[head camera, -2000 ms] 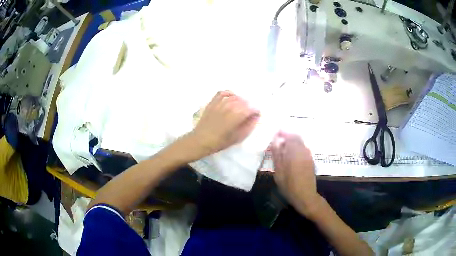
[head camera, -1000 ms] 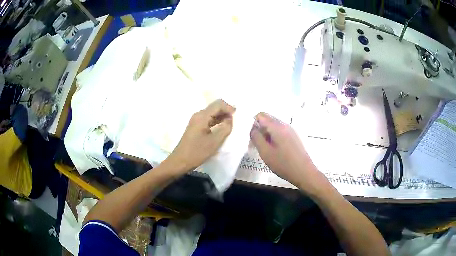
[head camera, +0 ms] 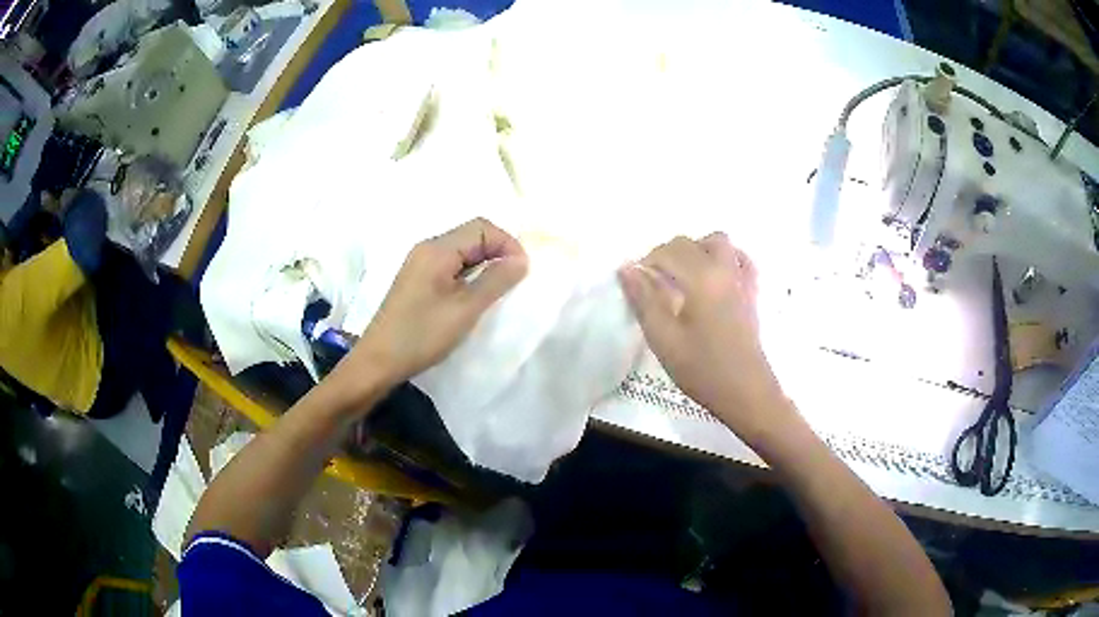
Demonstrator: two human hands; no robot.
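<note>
A white fabric panel [head camera: 530,386] hangs between my hands over the table's front edge. My left hand [head camera: 452,289] pinches its upper left part with thumb and fingers. My right hand [head camera: 693,307] pinches its upper right part. More white fabric [head camera: 325,193] is spread to the left and behind, washed out by glare. The pale sewing machine [head camera: 1000,181] stands at the upper right, with its presser foot area [head camera: 898,271] in bright glare. No fabric edge can be made out near the needle.
Black shears [head camera: 995,398] lie right of the needle, beside a tan card [head camera: 1036,344] and printed sheets [head camera: 1073,422]. A work lamp [head camera: 829,187] stands left of the machine head. Black tick marks run along the front edge. Another machine [head camera: 151,97] and a person's yellow clothing [head camera: 48,325] are at left.
My hands have moved apart and now hold the panel spread between them, where they were close together before. The view has shifted, so the machine and shears sit further right and lower.
</note>
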